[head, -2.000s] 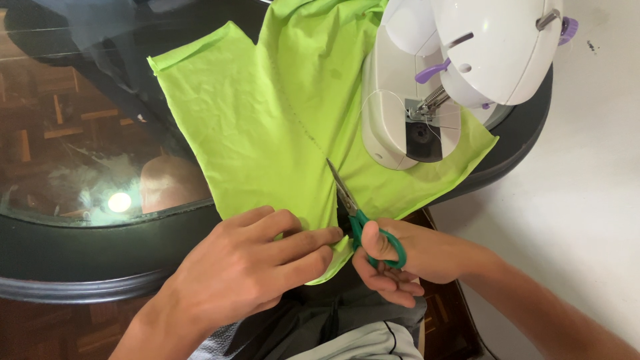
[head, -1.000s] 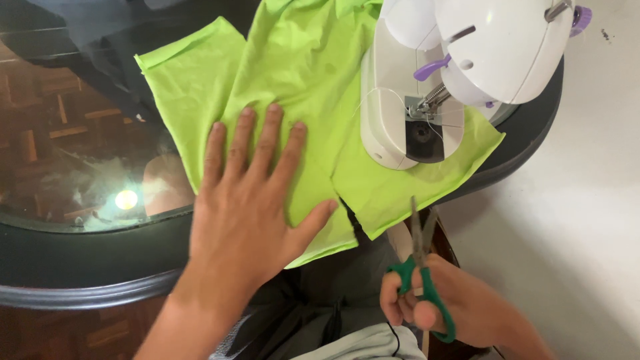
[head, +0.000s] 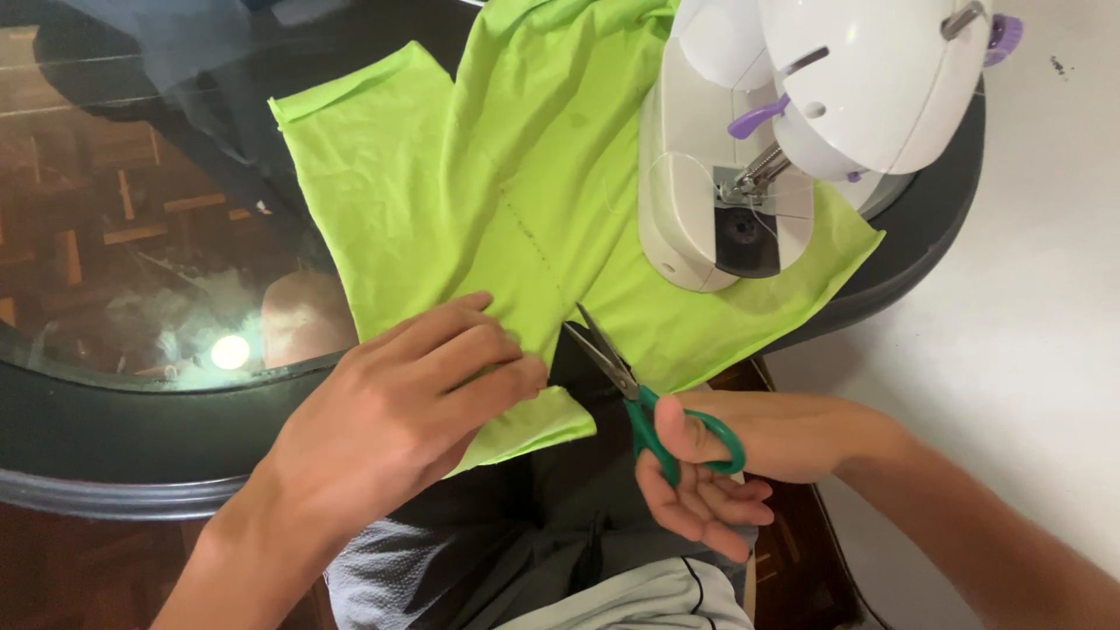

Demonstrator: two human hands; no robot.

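Lime-green fabric (head: 525, 227) lies across the table and under a white sewing machine (head: 691, 236), with a dotted dark line marked on it. A slit runs up from its lower edge. My left hand (head: 394, 402) grips the fabric just left of the slit, its fingertips partly hidden. In my right hand (head: 700, 464) are green-handled scissors (head: 647, 411), thumb and fingers in the loops. The blades are parted, their tips at the upper end of the slit beside the dotted line.
The dark oval table (head: 131, 446) has a glass inset that reflects a light. A pale wall (head: 1032, 350) stands at the right. My lap, with dark and grey cloth (head: 639, 604), is below the table edge. A purple lever (head: 757, 118) shows on the machine.
My left hand lay flat on the fabric a second ago; now its fingers are bent at the slit. The scissors have moved from below the fabric edge up and left into the slit.
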